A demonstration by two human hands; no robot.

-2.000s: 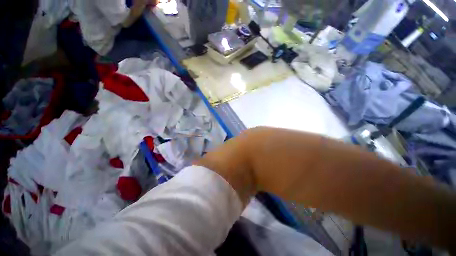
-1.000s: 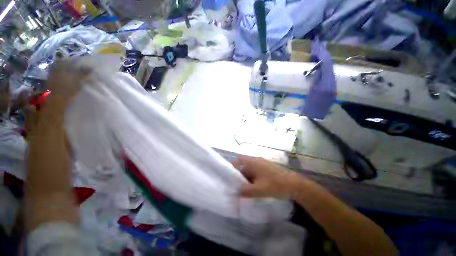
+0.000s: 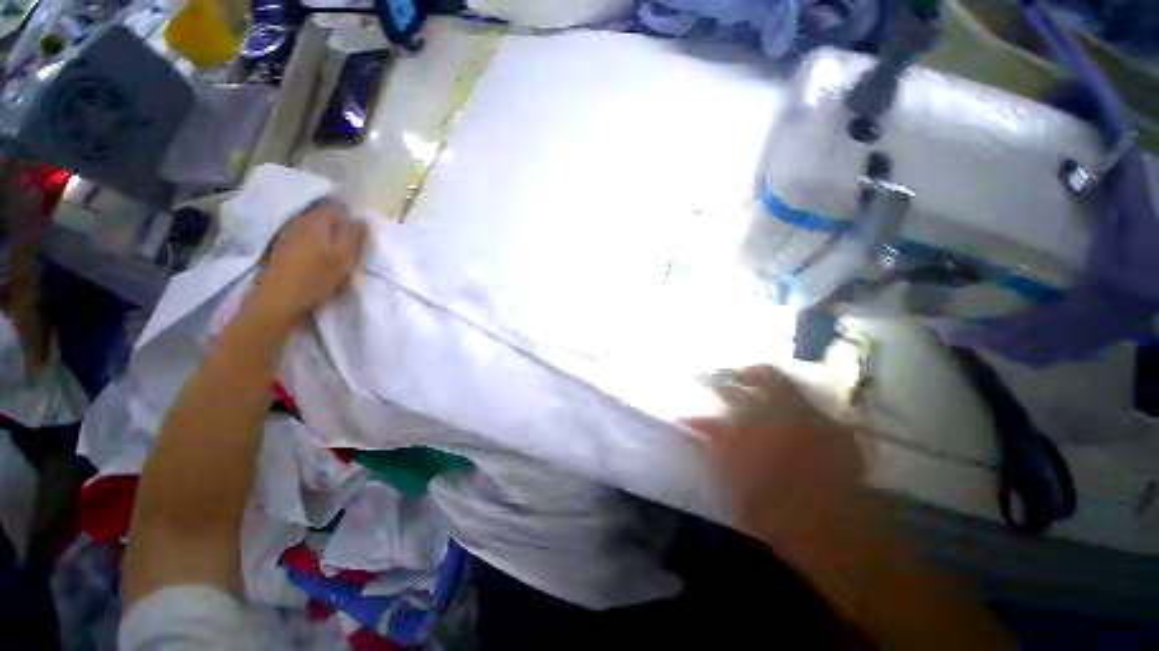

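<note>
A white garment piece [image 3: 508, 394] lies along the table's front edge and hangs over it, with a long dark seam line. A green fabric part [image 3: 413, 468] shows under its hanging side. My left hand [image 3: 311, 261] grips the garment's left end. My right hand [image 3: 775, 439] is blurred at the garment's right end, just in front of the needle area; its fingertips are lost in glare, so its grip is unclear. The sewing machine [image 3: 941, 191] stands right of the hands, its lamp glaring under the head. Scissors [image 3: 1032, 483] with black loops lie on the machine bed at right.
A dark phone-like object [image 3: 352, 97] lies on the table at the back left. A grey box-shaped device [image 3: 102, 115] stands farther left. A purple cloth strip [image 3: 1080, 305] hangs on the machine arm. White and red pieces [image 3: 286, 509] are piled below the table. Another person's arm shows at the left edge.
The white garment has moved from the air onto the table's front edge. My right hand has come closer to the needle area. The view has moved closer to the machine.
</note>
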